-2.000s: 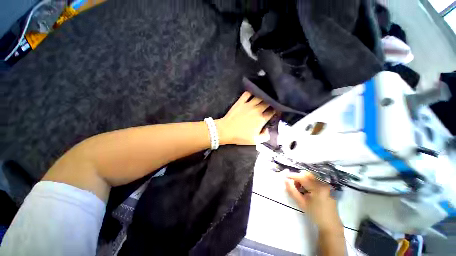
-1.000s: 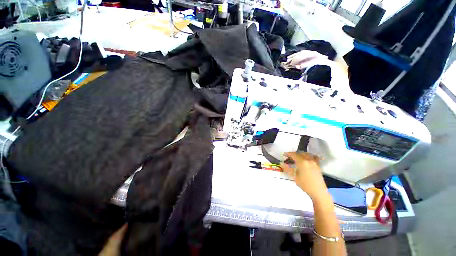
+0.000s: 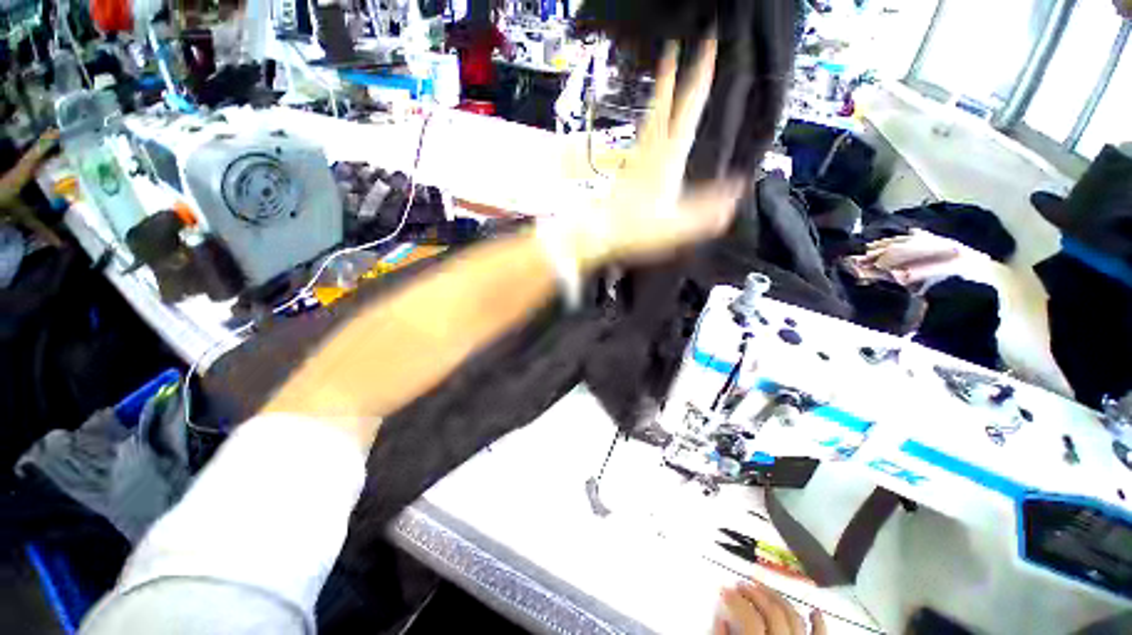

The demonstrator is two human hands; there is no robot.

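My left hand [image 3: 646, 186] is raised above the table, blurred, with its fingers spread against a lifted dark cloth [image 3: 742, 106]; no closed grip shows. More dark garment cloth [image 3: 466, 422] lies under my forearm and runs to the machine. The white sewing machine [image 3: 857, 434] stands at right, its presser foot area [image 3: 701, 457] beside the cloth edge. A dark strip [image 3: 865, 536] hangs under the machine arm. My right hand [image 3: 767, 610] is cut off by the bottom edge, fingers curled; its hold cannot be told. Thread snips [image 3: 763, 552] lie just above it.
A grey machine part with a round vent [image 3: 263, 192] stands at left. A blue crate [image 3: 52, 589] with grey cloth is at lower left. The table's front edge [image 3: 478, 577] carries a ruler strip. Dark and pink cloths [image 3: 912, 258] lie behind the machine. Another person's arm shows at far left.
My left hand has come up from the lower edge to the raised cloth. The garment has shifted up and left, baring white table. My right hand is lower in view, as the view has turned.
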